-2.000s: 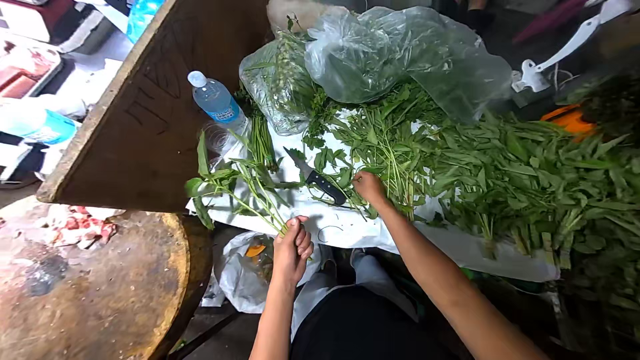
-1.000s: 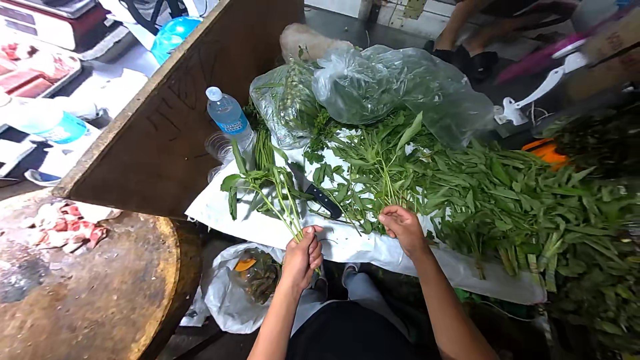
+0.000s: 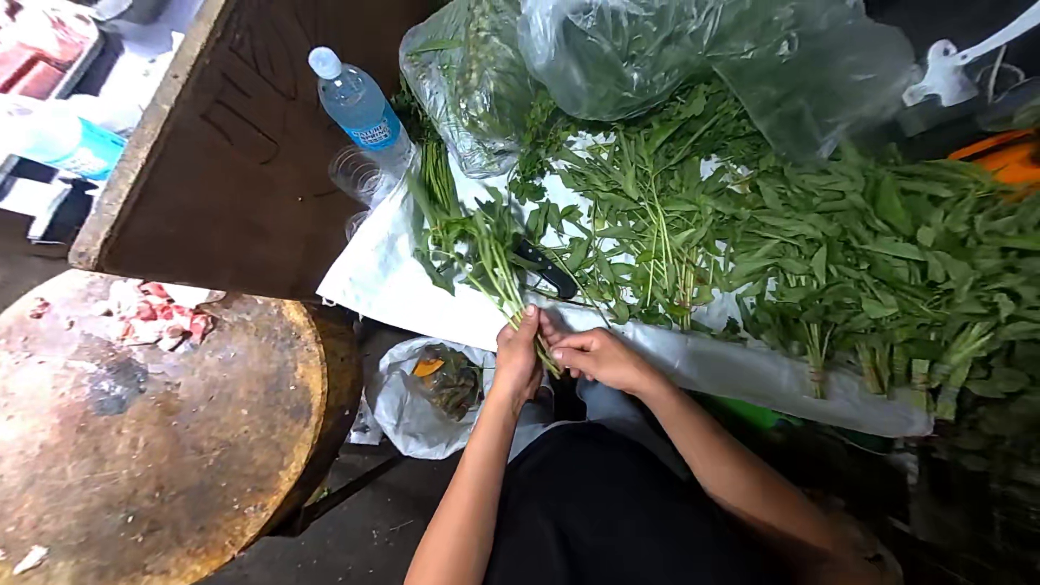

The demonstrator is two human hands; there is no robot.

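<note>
My left hand (image 3: 520,353) is closed round the stems of a small bunch of leafy greens (image 3: 491,252), whose leaves point up and left over the white sheet. My right hand (image 3: 597,357) is at the lower stem ends, its fingertips touching or very close to them; whether it grips a stem is hidden. Just beyond the bunch lies a knife with a black handle (image 3: 548,270), its blade covered by leaves. Loose greens (image 3: 658,219) spread to the right of the knife. Tied bundles of greens (image 3: 877,292) are heaped further right on the sheet.
A water bottle (image 3: 357,106) stands beside a brown wooden panel (image 3: 236,154). Clear plastic bags of greens (image 3: 634,57) lie at the back. A round chopping block (image 3: 162,439) with meat scraps (image 3: 158,313) is at left. An open white bag (image 3: 406,406) with scraps sits below the sheet edge.
My right hand has moved left from above the greens to the stem ends beside my left hand. The left hand keeps its hold on the bunch, which has tilted further left since one second ago.
</note>
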